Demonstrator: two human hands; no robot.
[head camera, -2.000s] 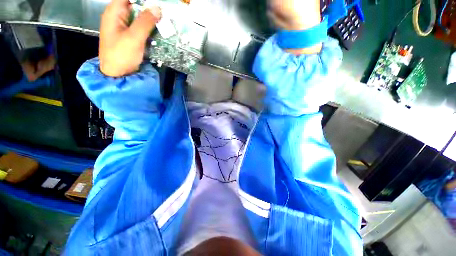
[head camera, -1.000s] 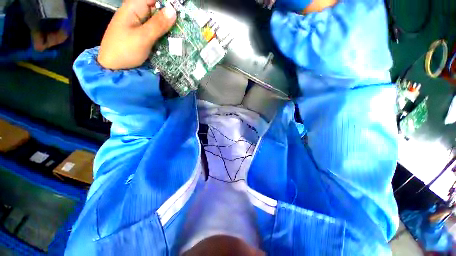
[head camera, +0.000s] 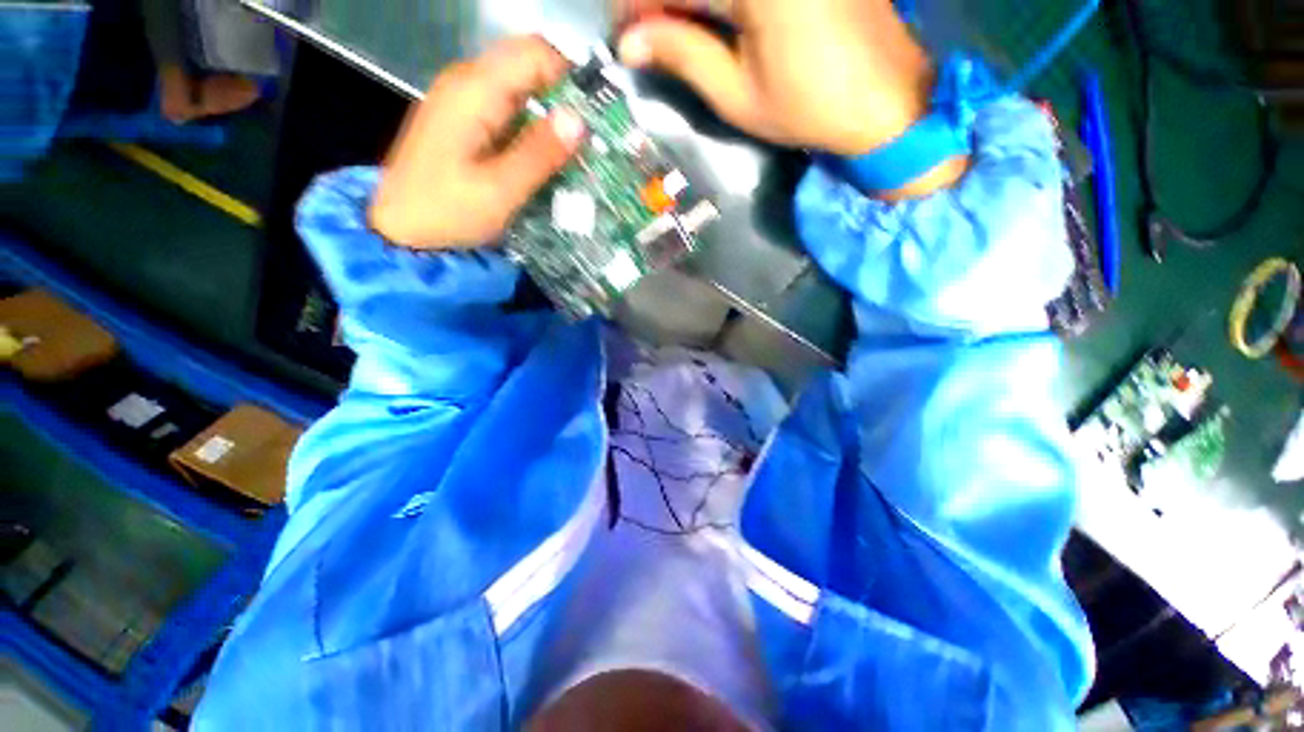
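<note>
A green circuit board with white parts and an orange connector is held tilted over the bench's front edge. My left hand grips the board's left side, thumb on top. My right hand, with a blue wrist strap and blue cord, is at the board's far edge by a small dark part. The fingertips are partly cut off and blurred, so whether they hold anything cannot be told.
At right are a remote control, a blue stick, a pale yellow tape roll, a black cable and two boards. Boxes sit on a blue-edged shelf at lower left. Another person's hand shows at upper left.
The board and my left hand sit further right and lower in the picture. My right hand has come back into view and moved to the board's far edge. The camera view has shifted.
</note>
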